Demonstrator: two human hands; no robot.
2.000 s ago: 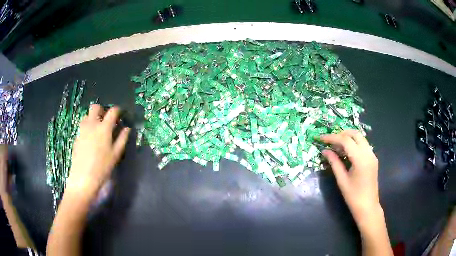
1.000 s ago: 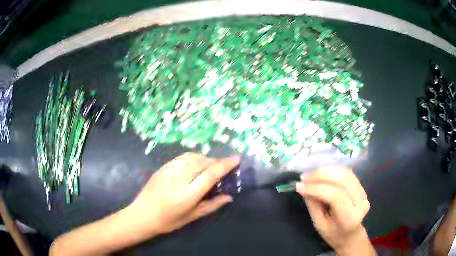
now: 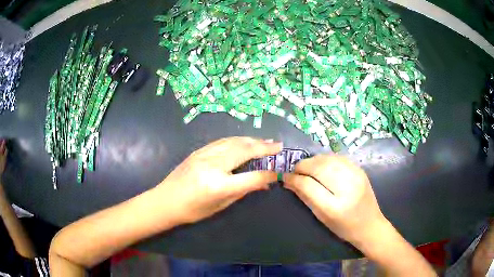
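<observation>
A dark plastic housing (image 3: 275, 162) with pale lines inside lies between my two hands in front of the heap. My left hand (image 3: 216, 167) grips its left side between thumb and fingers. My right hand (image 3: 333, 189) is at its right and lower edge, fingertips pinched on a small circuit board (image 3: 280, 177). Only a bit of green shows at the housing's lower edge; the fingers hide the rest. A large loose heap of small green circuit boards (image 3: 303, 70) lies beyond my hands.
Long uncut board strips (image 3: 78, 108) lie at the left, with two dark housings (image 3: 123, 67) beside them. Silvery small parts (image 3: 10, 73) lie at the far left. Black units (image 3: 483, 116) sit at the right edge. Parts of other people's arms (image 3: 13, 208) show at both sides.
My hands have come together at the housing. The right hand moved left with the small green board, which now touches the housing's lower edge. The view has tilted down towards my lap.
</observation>
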